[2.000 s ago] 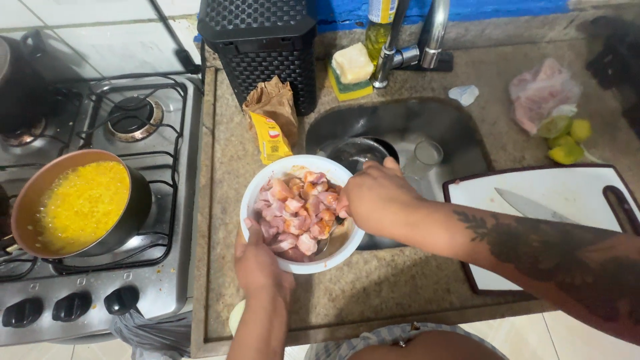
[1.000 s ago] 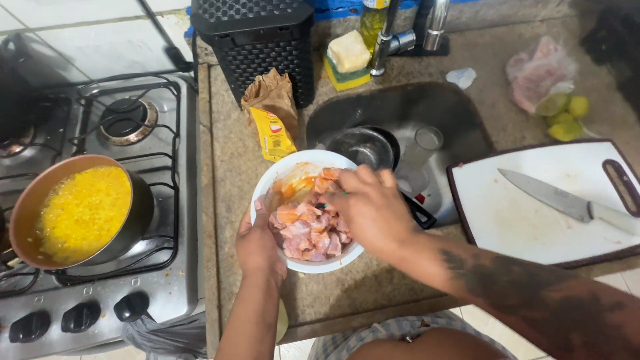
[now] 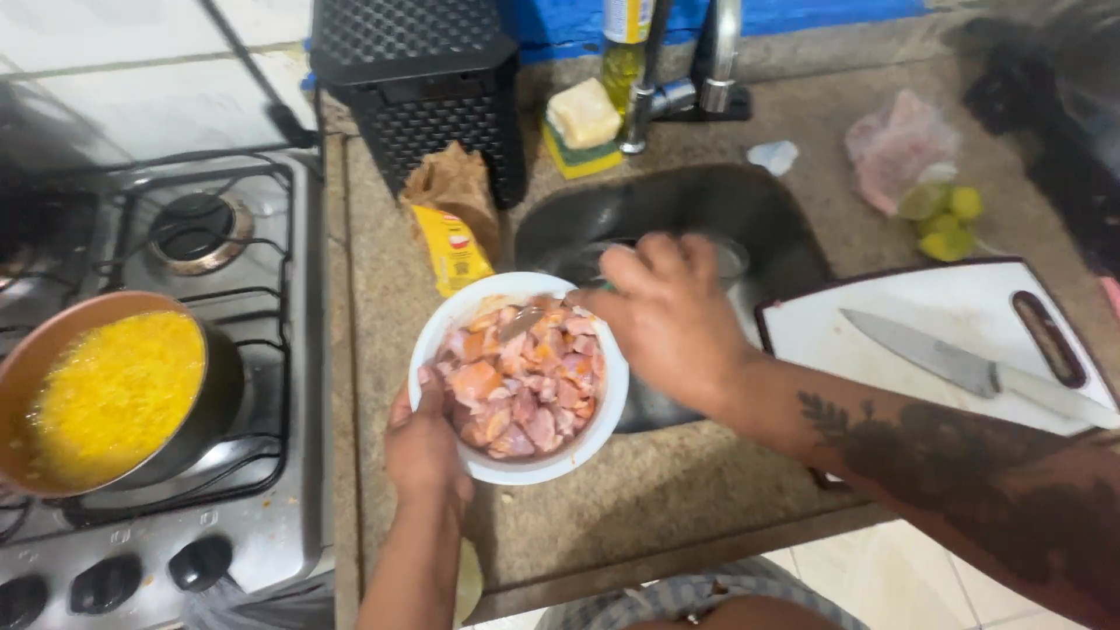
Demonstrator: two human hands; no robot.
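Note:
A white bowl (image 3: 613, 385) full of raw meat pieces (image 3: 516, 385), some coated orange, is tilted a little over the counter's front part. My left hand (image 3: 429, 446) grips its lower left rim, thumb on top and fingers underneath. At the upper right rim, my right hand (image 3: 669, 319) is closed around the handle of a metal spoon (image 3: 522, 323); the spoon's bowl rests among the meat, and the handle is mostly hidden by the fingers. Behind my right hand, a dark pan and a clear glass lie partly hidden in the sink (image 3: 761, 197).
Left, a pot (image 3: 223, 367) of bubbling yellow food sits on the gas stove (image 3: 302, 350). A knife (image 3: 927, 354) lies on the cutting board (image 3: 814, 341) at right. Behind stand a black textured bin (image 3: 420, 96), an opened yellow packet (image 3: 452, 249), a sponge (image 3: 582, 157) and the faucet (image 3: 722, 52). Limes (image 3: 945, 232) lie beyond the board.
My right hand has moved from over the meat to the bowl's upper right rim, and the spoon now shows in the meat. My left hand keeps its hold on the bowl.

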